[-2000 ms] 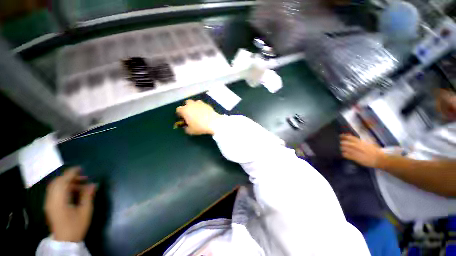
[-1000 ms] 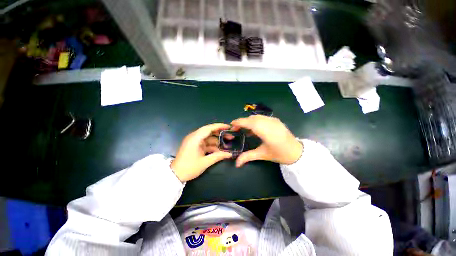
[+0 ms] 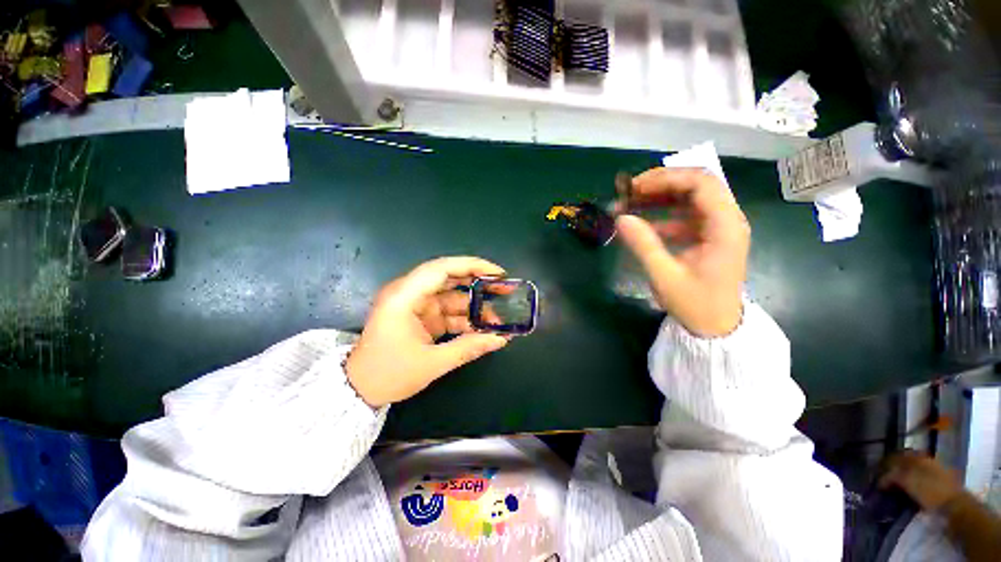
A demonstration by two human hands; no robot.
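Observation:
My left hand [image 3: 423, 329] grips an empty watch case [image 3: 533, 307] by its left side, over the middle of the bench. The case is a rounded-square ring, and my fingers show through its opening. A display module [image 3: 593, 224], black with an orange-gold flex tail pointing left, lies on the green bench beyond it. My right hand [image 3: 697, 247] is just right of the module, thumb and index finger apart. A dark covering shows on one fingertip. Whether the thumb touches the module's edge cannot be told.
Two watch heads [image 3: 145, 253] lie at the left. White wipes [image 3: 236, 143] lie at the rear left. A thin metallic probe [image 3: 373, 137] lies by the post. The rail [image 3: 527, 123] fronts a blister tray [image 3: 439, 82] with stacked modules [image 3: 531, 42]. A white bottle [image 3: 831, 163] lies tilted at the right rear.
My right hand has let go of the watch case and moved right and away to beside the display module. My left hand still holds the case. The view has shifted slightly.

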